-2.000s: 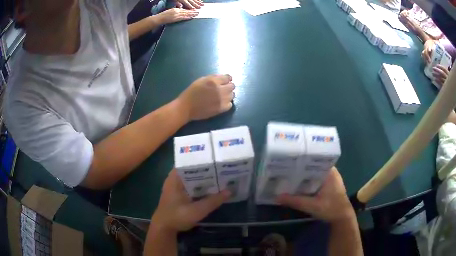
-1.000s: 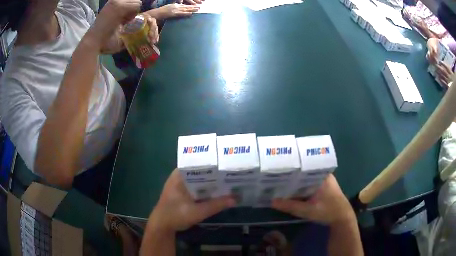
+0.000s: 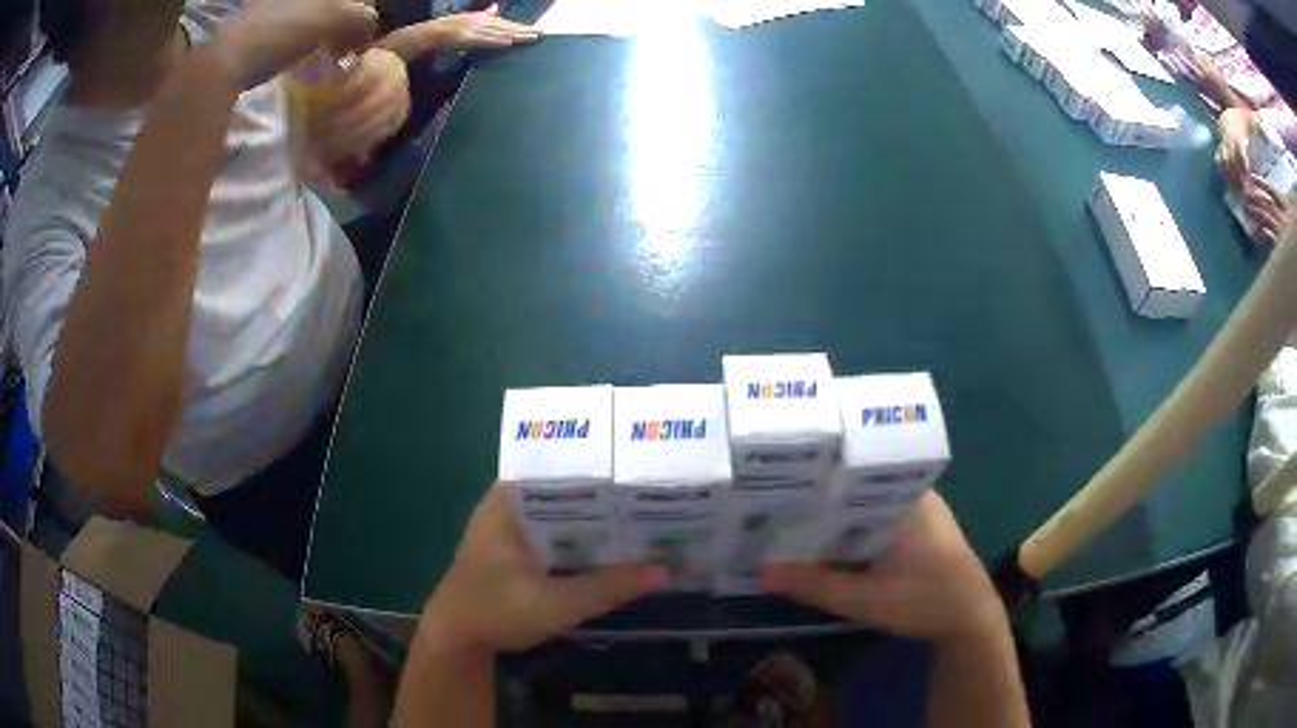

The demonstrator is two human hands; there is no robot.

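Several white retail boxes stand upright side by side in a row above the table's near edge, brand print on their tops. My left hand grips the left end of the row, thumb across the fronts. My right hand grips the right end the same way. The third box from the left sits higher than its neighbours, and the rightmost box is slightly tilted. My fingers behind the boxes are hidden.
The green worktable has a single white box and a box row at right, papers at the far end. A cream tube crosses at right. An open carton is low left. A person sits at left; others' hands are at right.
The two pairs of boxes, apart two seconds ago, are now together in one row. The third box has risen since one second ago. The neighbour's arm has lifted from the table, with a drink container.
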